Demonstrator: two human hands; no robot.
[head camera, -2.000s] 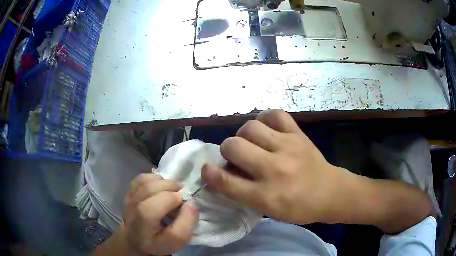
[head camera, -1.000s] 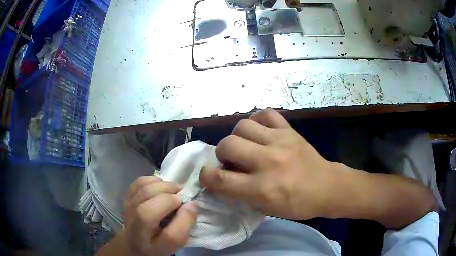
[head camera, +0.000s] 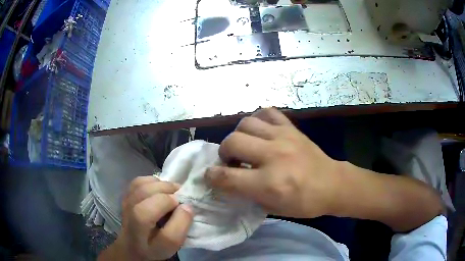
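Note:
A pale off-white textured garment piece (head camera: 224, 224) is bunched in front of me below the table edge. My left hand (head camera: 158, 211) pinches its left side between thumb and fingers, beside a seam line (head camera: 191, 198). My right hand (head camera: 275, 163) is over the upper right of the cloth, with fingers curled and thumb near the seam. A small light sliver shows between its thumb and fingers; most of it is hidden, so I cannot tell exactly what it is.
The white chipped table (head camera: 204, 97) with the sewing machine's metal plate (head camera: 285, 18) lies beyond my hands. Blue mesh baskets (head camera: 63, 117) stand at left. Folded pale cloth (head camera: 114, 168) hangs below the table at left, and more grey cloth (head camera: 415, 158) at right.
The thin dark tool seen at the seam two seconds before no longer shows there. My right thumb has lifted slightly from the seam, and more of the seam line is visible.

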